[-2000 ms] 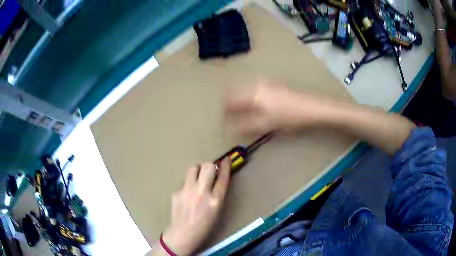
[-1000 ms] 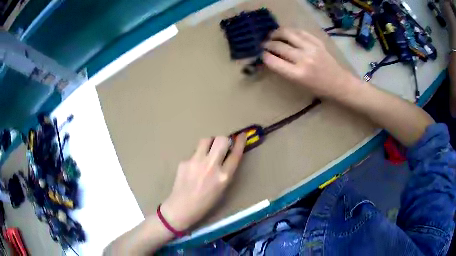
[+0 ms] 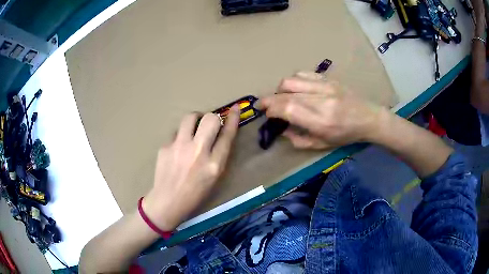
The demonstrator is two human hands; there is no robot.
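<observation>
A black lower shell with a yellow battery and red wires (image 3: 245, 110) lies on the brown mat. My left hand (image 3: 195, 155) holds it, fingers over its left part. My right hand (image 3: 321, 112) is at the shell's right end, thumb and finger by its tip, and also holds a black cover (image 3: 272, 131), blurred, under its fingers. A small dark cable plug (image 3: 324, 66) shows above my right hand. The cord between it and the shell is mostly hidden by that hand.
Black covers (image 3: 254, 6) are stacked at the brown mat's (image 3: 155, 69) far edge. Tangled black, yellow and green subassemblies lie at the left (image 3: 24, 176) and another heap at the upper right (image 3: 423, 21). Another person's arm (image 3: 479, 69) is at the right edge.
My right hand has come from the stack of covers back to the shell, bringing a black cover. The view has shifted, so the stack is now partly cut off at the top.
</observation>
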